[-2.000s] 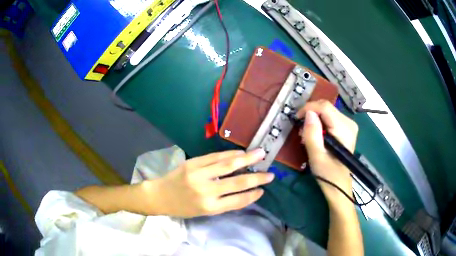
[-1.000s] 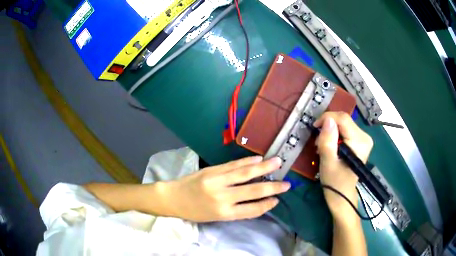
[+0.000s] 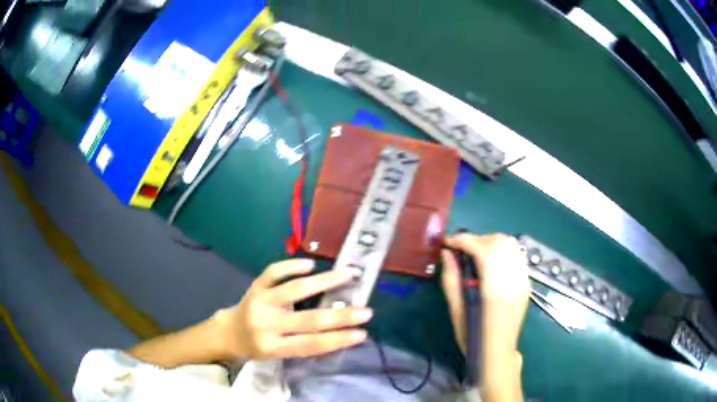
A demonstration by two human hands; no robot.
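A grey metal bar (image 3: 379, 208) with a row of round openings lies slantwise on a square reddish-brown plate (image 3: 334, 210). My left hand (image 3: 295, 318) lies over the bar's near end, fingers spread across it and holding it against the plate. My right hand (image 3: 491, 286) grips a black corded pen tool (image 3: 472, 322) near the plate's lower right corner, clear of the bar. The pen's tip is near the plate's right edge; whether it touches is unclear. A thin black cord loops below the plate.
A second bar (image 3: 424, 114) lies by the long white strip (image 3: 550, 173). Another bar (image 3: 578, 279) lies at right beside slim silver tools (image 3: 558, 310). A blue instrument with a yellow panel (image 3: 189, 118) stands at left. A red clip lead (image 3: 296, 216) lies beside the plate. Stacked grey parts (image 3: 680, 326) sit far right.
The view has turned and shifted. The pen tool has moved off the bar to the plate's lower right and stands at a steeper angle. My left hand stays on the bar's near end.
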